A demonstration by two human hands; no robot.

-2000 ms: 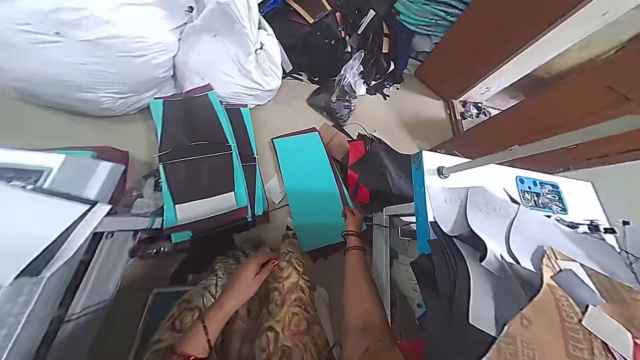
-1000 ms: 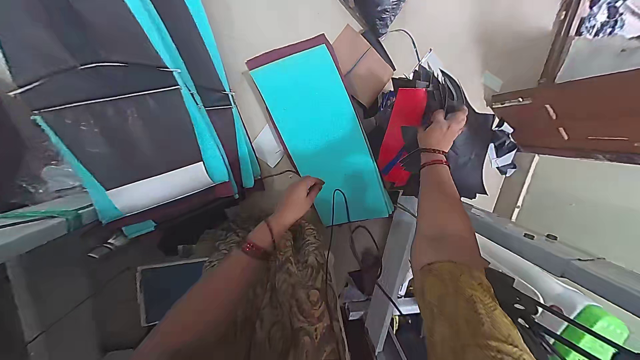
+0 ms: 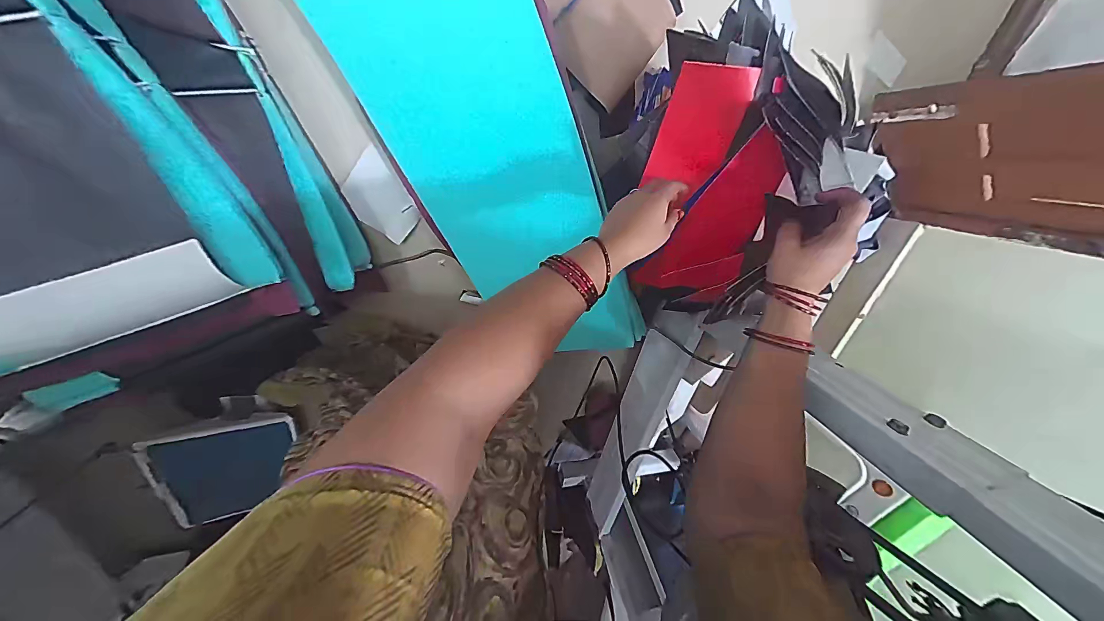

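Note:
A stack of flat pieces, turquoise on top (image 3: 483, 129), lies on the floor ahead. To its right is a heap of dark sheet pieces (image 3: 802, 112) with red pieces (image 3: 724, 198) among them. My left hand (image 3: 642, 220) is at the lower left edge of the red pieces, fingers bent; whether it grips one is unclear. My right hand (image 3: 815, 237) has its thumb and fingers closed around a dark piece at the right of the heap.
Tied bundles of black and turquoise pieces (image 3: 112, 155) lie at the left. A brown cardboard piece (image 3: 612, 43) is behind the heap. A grey metal frame (image 3: 914, 440) and black cables (image 3: 617, 423) are at lower right. A brown wooden part (image 3: 992, 155) stands at the right.
My left hand has moved right, from beside the turquoise stack to the red pieces. My right hand remains at the dark pieces. Two seconds ago it was at the turquoise stack's edge. The view has moved closer.

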